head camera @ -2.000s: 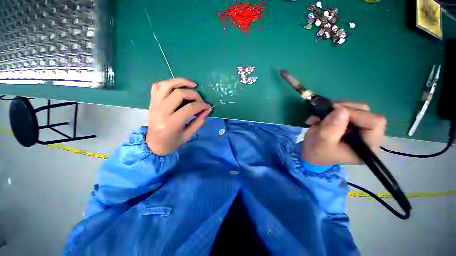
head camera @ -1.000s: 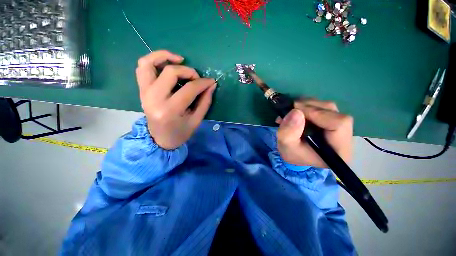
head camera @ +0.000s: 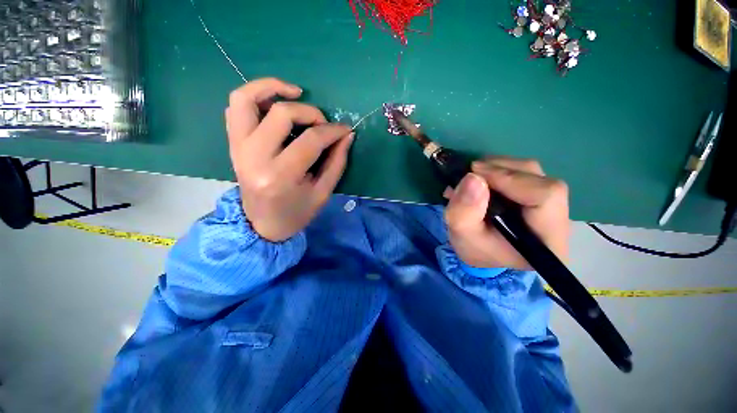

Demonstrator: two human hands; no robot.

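Observation:
My right hand [head camera: 511, 211] holds a black soldering iron [head camera: 537, 254] like a pen, its brownish tip at the small speckled silvery-pink piece [head camera: 391, 118] on the green mat. My left hand [head camera: 283, 157] pinches a thin silvery solder wire [head camera: 218, 47] between thumb and finger. The short end of the wire reaches from the fingertips to the left side of the small piece. The wire's long end runs up and left behind the hand. Whether tip and wire touch cannot be told.
A heap of red wires [head camera: 397, 14] lies at the top, small round silvery parts [head camera: 552, 32] right of it. A clear pocketed tray [head camera: 69, 77] is at left. Tweezers [head camera: 692, 169] and a yellow sponge [head camera: 713, 34] are at right. A black stool [head camera: 14, 193] stands beyond the mat [head camera: 485, 97].
The iron tip has moved left onto the small piece. My left hand has moved up, and the wire end now reaches the piece. The view has shifted somewhat.

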